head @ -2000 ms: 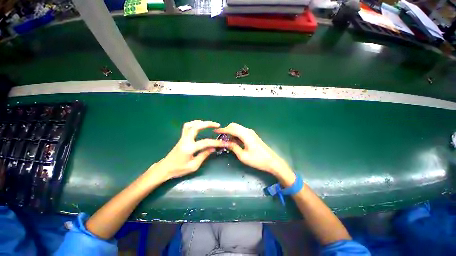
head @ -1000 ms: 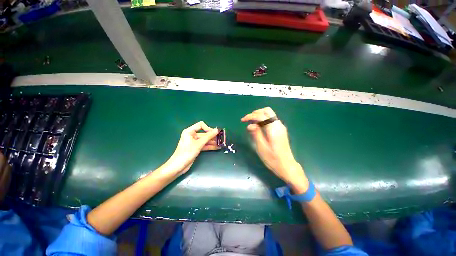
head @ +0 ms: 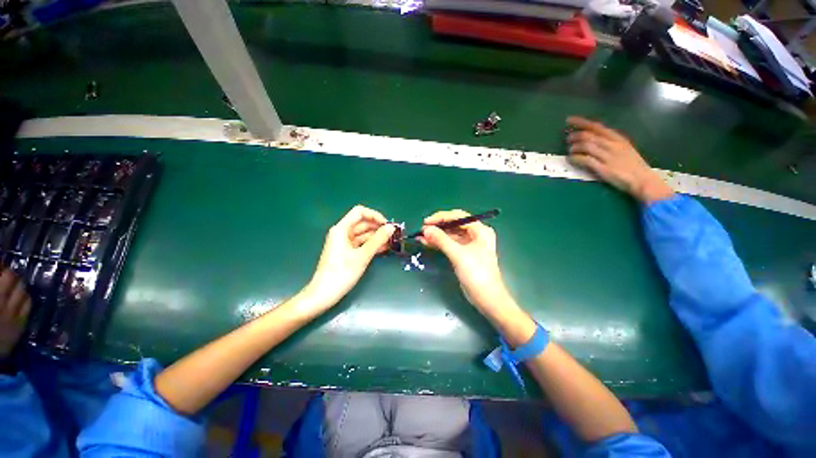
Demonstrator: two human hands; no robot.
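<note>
My left hand holds a small dark electronic module between thumb and fingers, above the green mat. My right hand holds dark tweezers like a pen, with the tip end at the module; whether it touches cannot be told. A loose cluster of tiny white parts lies on the mat just below the module. A light blue wrist strap is around my right wrist. The fingertips partly hide the module.
Another person's hand in a blue sleeve reaches across the white rail at the right. A black blister tray lies left, another hand at its edge. A grey post stands beyond. A module lies on the far green strip.
My right hand has come in to the module, tweezers now pointing at it. Another person's arm has entered at right, its hand over where a far module lay. Far strip modules have shifted right in view.
</note>
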